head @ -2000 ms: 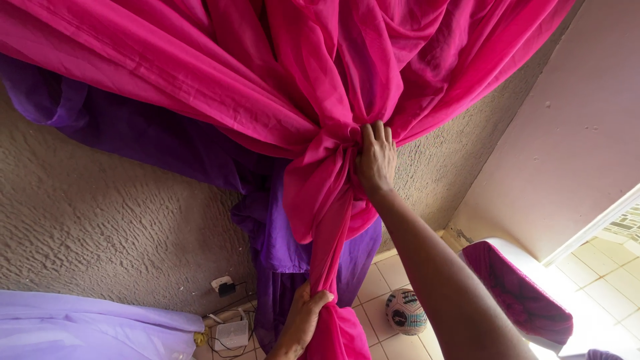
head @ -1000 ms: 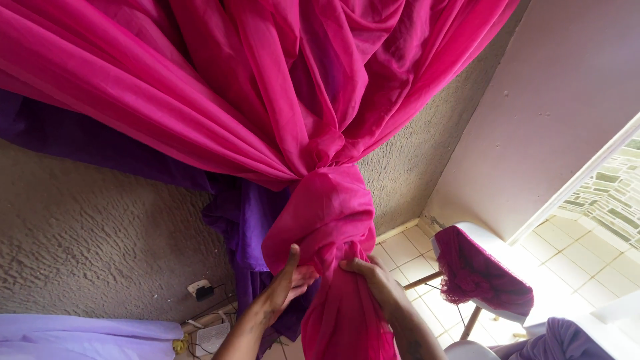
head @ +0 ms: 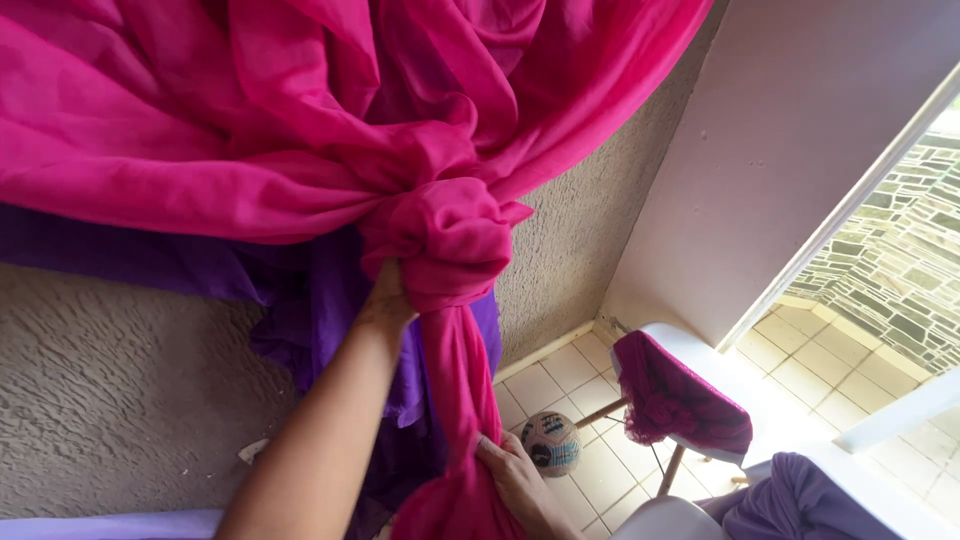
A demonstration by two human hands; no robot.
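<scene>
Draped bright pink fabric [head: 300,172] gathers into a bulky pink knot [head: 457,236] at the middle of the view. My left hand [head: 394,296] is at the knot's lower left side, its fingers hidden behind or within the cloth. From the knot hangs a twisted pink tail [head: 457,360], and my right hand [head: 506,472] grips it lower down, thumb in front. Behind the pink cloth, purple fabric [head: 337,300] hangs against the textured wall.
A white chair [head: 675,337] with magenta lace-edged cloth [head: 675,397] stands at right on the tiled floor [head: 562,375], beside a patterned ball [head: 551,444]. Lilac cloth [head: 795,502] lies lower right; pale lilac fabric [head: 112,525] shows lower left. A doorway edge [head: 840,210] rises at right.
The loose pink bunch between my hands one second ago is now a rounder, tighter knot. My left hand has moved up to it, while my right hand holds the tail below.
</scene>
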